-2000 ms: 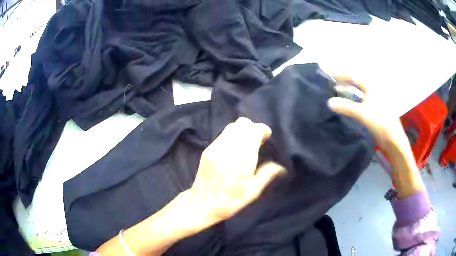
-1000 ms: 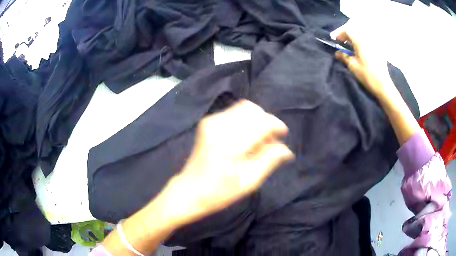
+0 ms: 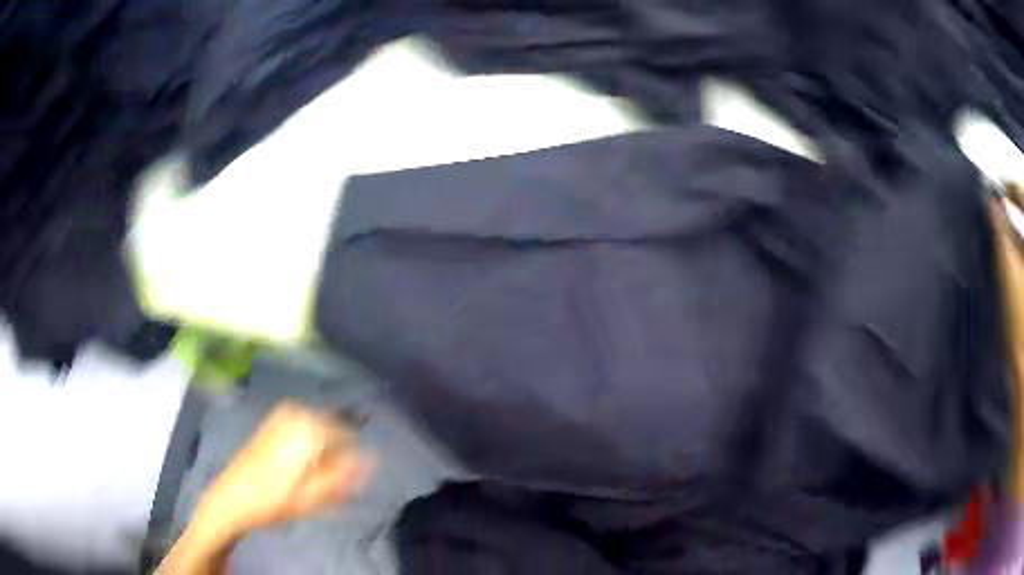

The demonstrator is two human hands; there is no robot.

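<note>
The black garment lies spread in front of me, over the tabletop and towards my lap, with a long dark fold or seam across its upper part. My left hand is at the lower left, blurred, away from the garment and over the floor. Its fingers look curled, but I cannot tell if it holds anything. My right hand is at the far right edge, mostly cut off by the picture's rim. What it holds cannot be made out.
A heap of black garments runs along the left and far side. The white tabletop shows between the heap and the garment. A green bag hangs below the table edge. A bit of red stool shows at lower right.
The view has swung to the left. My left hand has moved from over the garment to the lower left. My right hand has passed to the right rim, and the snips are no longer seen.
</note>
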